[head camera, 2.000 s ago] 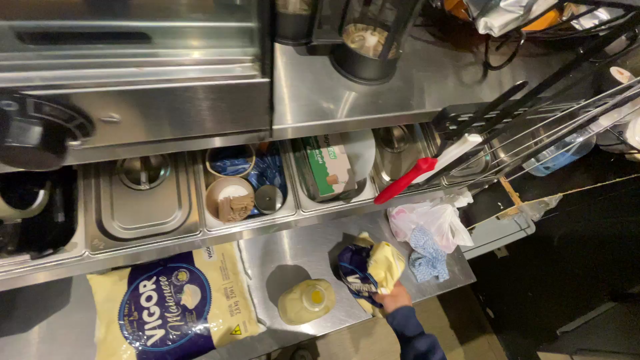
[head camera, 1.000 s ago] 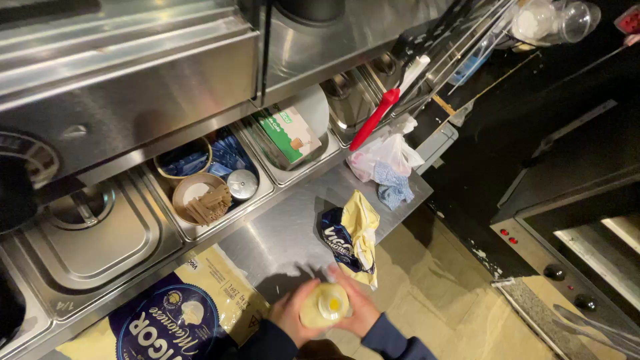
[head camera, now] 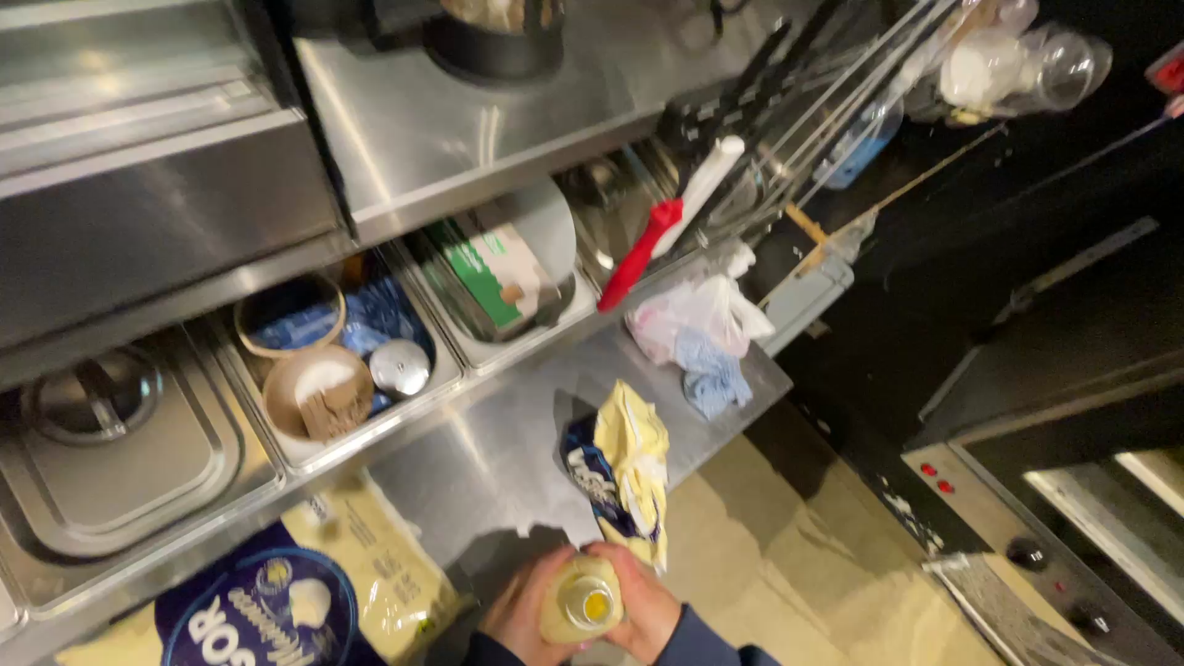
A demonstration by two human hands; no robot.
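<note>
Both of my hands are wrapped around a clear squeeze bottle (head camera: 581,601) of pale yellow sauce, its open-looking top facing up. My left hand (head camera: 525,606) presses on its left side and my right hand (head camera: 645,592) on its right. Just beyond the right hand lies a crumpled, flattened Vigor mayonnaise bag (head camera: 634,453) on the steel counter (head camera: 481,472). A full Vigor mayonnaise bag (head camera: 370,564) rests on the counter to the left of my hands. The undersides of the hands and the bottle's base are hidden.
Steel pans run behind the counter: one lidded (head camera: 139,462), one with paper bowls (head camera: 319,388), one with a green-and-white carton (head camera: 490,277). A white plastic bag (head camera: 694,314) and a blue cloth (head camera: 712,370) lie near the corner, below red (head camera: 638,259) and white handles. An oven (head camera: 1036,555) stands right.
My right hand has let go of the crumpled mayonnaise bag, which it touched two seconds ago. Both hands have since closed around the bottle, which stood alone on the counter. The view has shifted.
</note>
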